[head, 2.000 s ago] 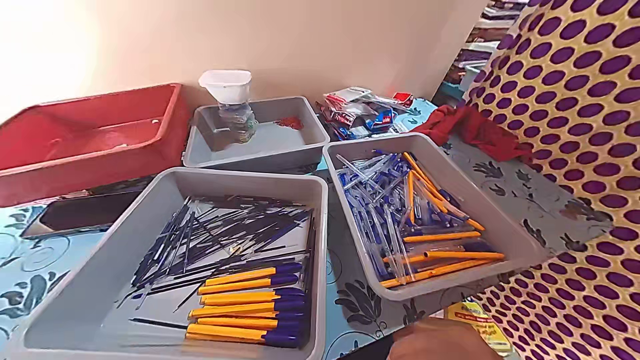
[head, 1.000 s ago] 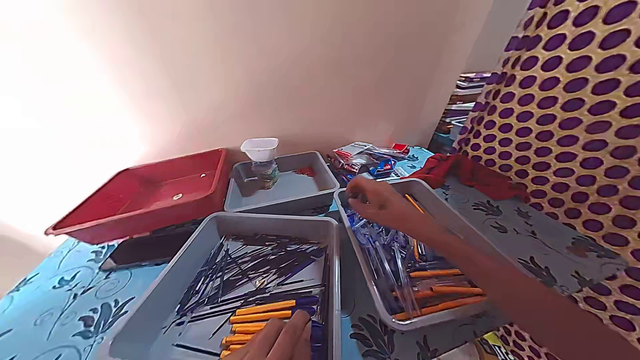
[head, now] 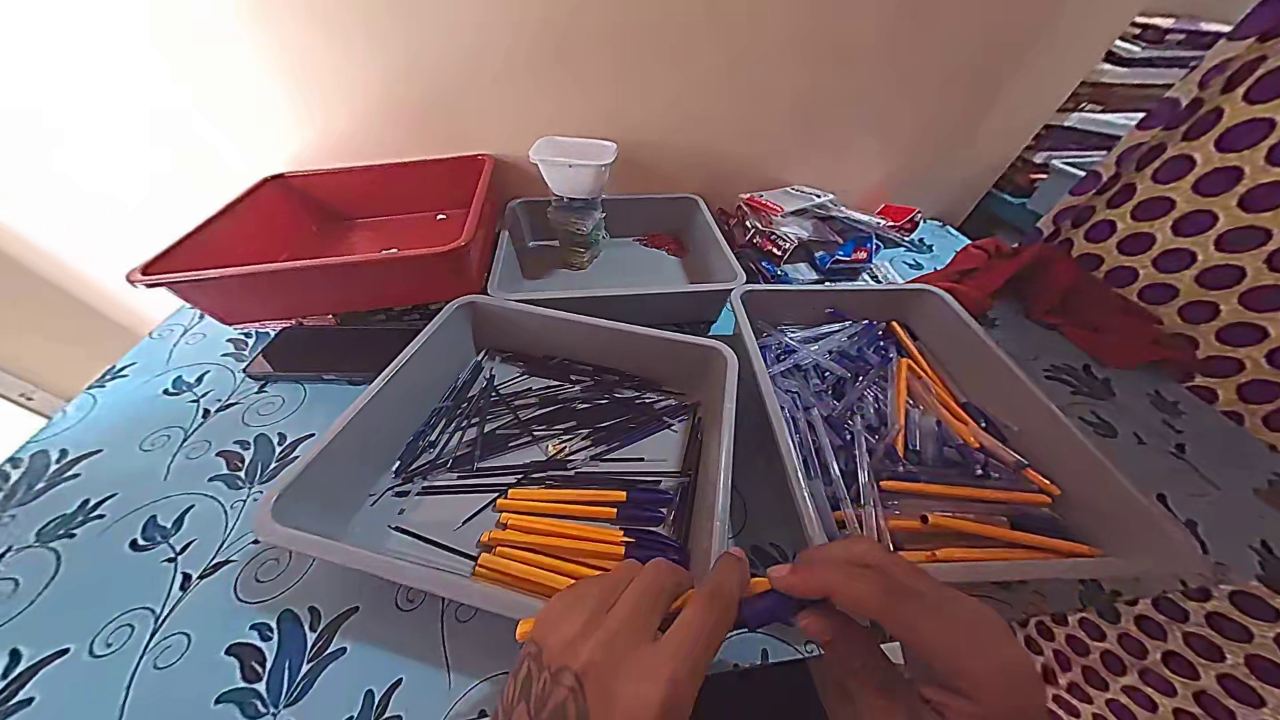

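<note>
My left hand is closed around a yellow pen with a blue cap, held over the front edge of the left grey tray. My right hand pinches the pen's capped end between thumb and fingers. Beside my left hand, a row of yellow pens with blue caps lies in the left tray, with dark thin pen refills behind them. The right grey tray holds clear pen barrels with blue parts and loose orange barrels.
A red tray stands at the back left, a dark phone-like slab before it. A smaller grey tray holds stacked clear containers topped by a white cup. Packets and red cloth lie at the back right.
My right hand has come back from above the right tray to meet my left. My left hand has moved from the capped pens to the tray's front edge, now with a pen in it.
</note>
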